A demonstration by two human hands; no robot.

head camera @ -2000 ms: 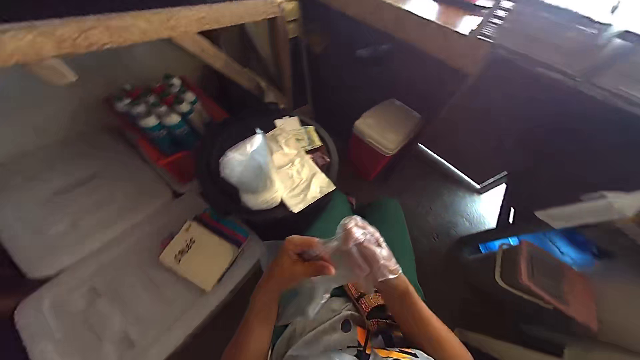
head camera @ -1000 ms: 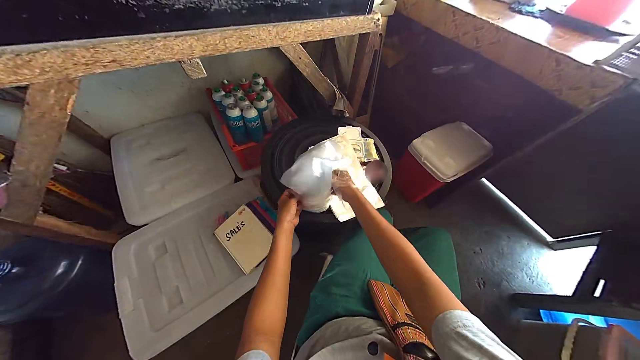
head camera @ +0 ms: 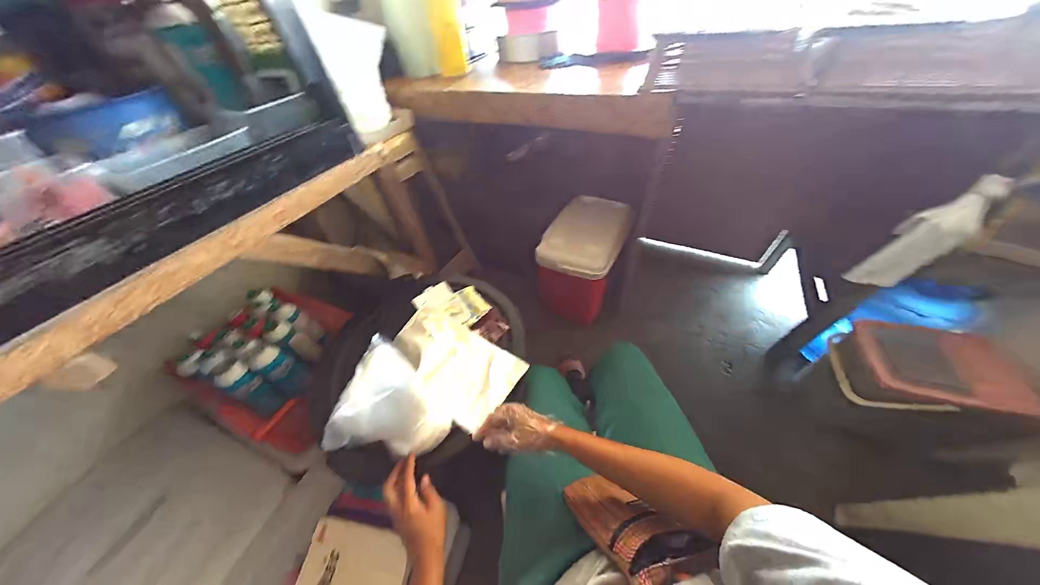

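My left hand (head camera: 416, 504), bare, is low in the head view with its fingers apart, just below a white plastic bag (head camera: 382, 402). My right hand (head camera: 516, 428) wears a clear plastic glove; its fingertips meet the lower corner of a pale yellow paper or plastic packet (head camera: 471, 370), and whether they grip it cannot be told. Bag and packet lie on a round black tub or lid (head camera: 516, 313), with small yellow and dark red packets at the back. A brown woven pouch (head camera: 613, 524) rests at my lap.
A red crate (head camera: 288, 435) of capped bottles stands left of the tub, below a wooden beam (head camera: 268, 215). Behind is a red cooler with a whitish lid (head camera: 585, 236). A notebook (head camera: 353, 552) bearing writing lies at lower left. At right is a bin with a reddish lid (head camera: 951, 361).
Two seconds ago both hands were together over my lap at the clear glove; one second ago they were at the white bag. Now they are apart, the left below the bag, the right at the packet.
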